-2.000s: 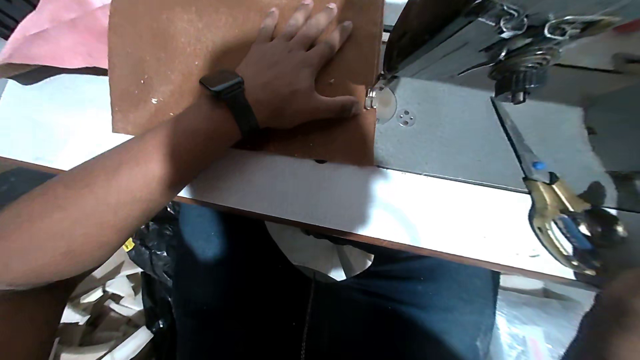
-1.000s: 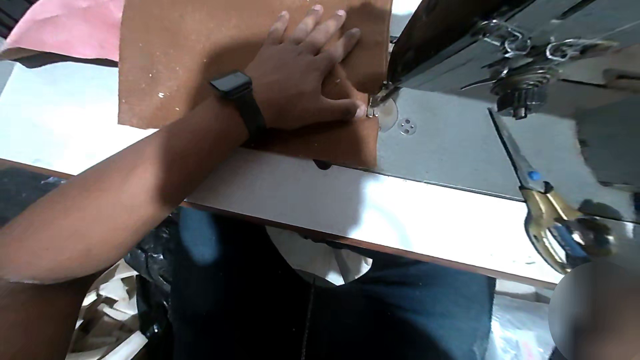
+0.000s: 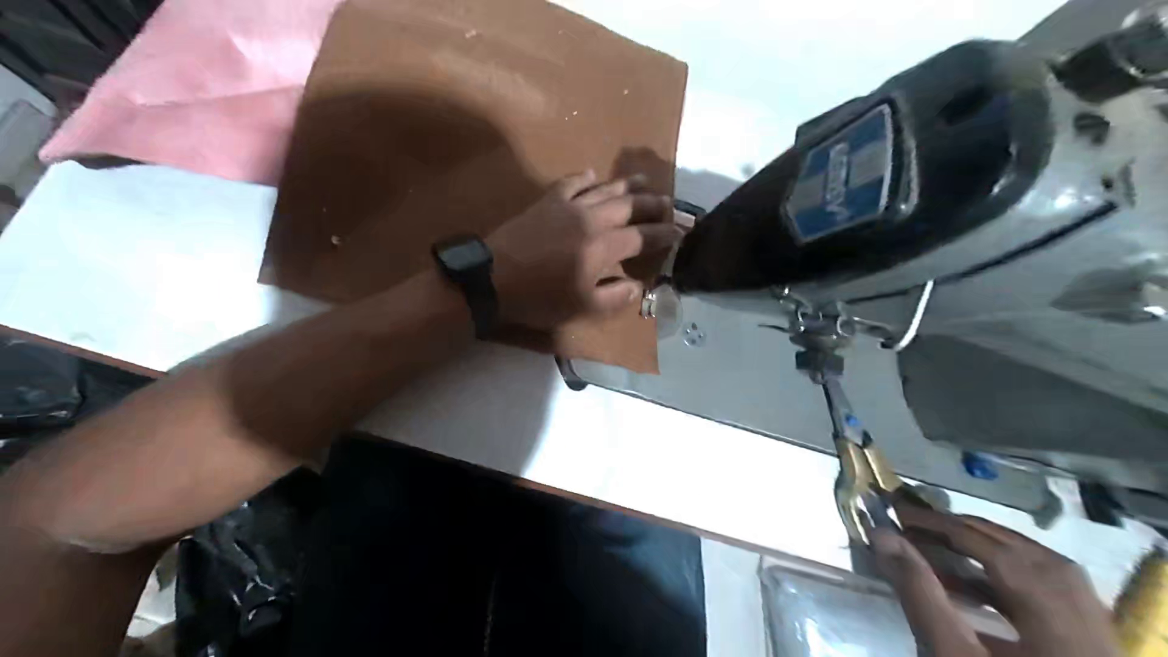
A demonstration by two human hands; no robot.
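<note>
A brown sheet of fabric or leather (image 3: 411, 173) lies on the white table, its right edge at the presser foot (image 3: 649, 304) of a sewing machine (image 3: 912, 192). My left hand (image 3: 589, 255), with a black watch on the wrist, rests on the sheet just left of the foot, its fingers bent. A pair of scissors with gold-coloured handles (image 3: 858, 484) lies on the machine bed and table edge, blades pointing away from me. My right hand (image 3: 985, 584) is at the scissors' handles, fingers bent around their near end; how firmly it grips is unclear.
Pink fabric (image 3: 219, 100) lies at the back left, against the brown sheet. The machine's head and arm stand over the right side of the white table (image 3: 128, 255). A yellow thread spool or cone (image 3: 1145, 602) is at the lower right edge. Black plastic (image 3: 246, 566) hangs below the table.
My right hand, a blur at the lower right edge earlier, has come to the scissors' handles. The fingers of my left hand, spread flat before, are now bent. The view has shifted.
</note>
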